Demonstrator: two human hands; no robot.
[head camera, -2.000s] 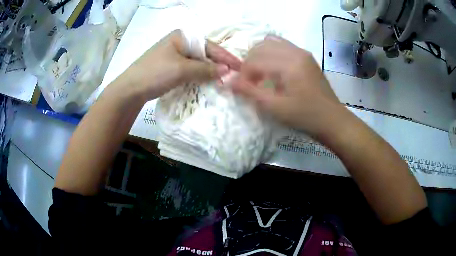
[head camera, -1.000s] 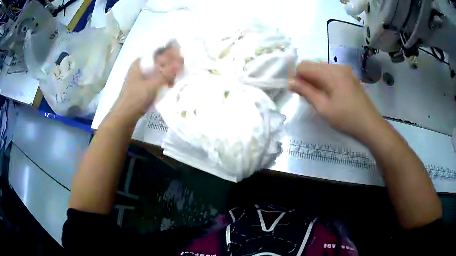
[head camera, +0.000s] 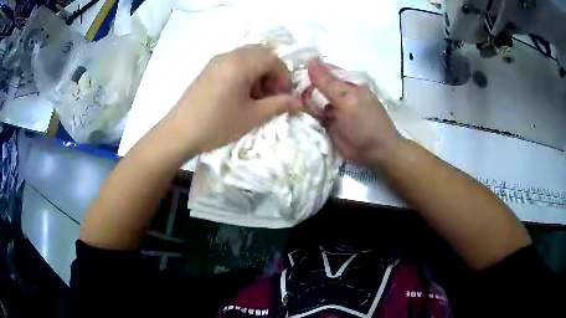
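Observation:
A bundle of white, ruffled fabric pieces (head camera: 273, 168) lies at the front edge of the white table, its flat layered corner sticking out over the edge. My left hand (head camera: 239, 93) is on top of the bundle's middle, thumb and fingers pinched together on a white strip. My right hand (head camera: 354, 112) meets it from the right, its fingers curled around part of the white strip. The fingertips of both hands are close together, and the strip between them is mostly hidden.
A sewing machine head (head camera: 496, 28) stands at the upper right, with its metal needle plate (head camera: 428, 62) below. A clear plastic bag (head camera: 93, 93) with white contents is at the left. A printed ruler (head camera: 527, 194) runs along the table's front edge.
My hands were apart on either side of the bundle one second ago and are now together over its middle. The bundle is drawn in at its middle.

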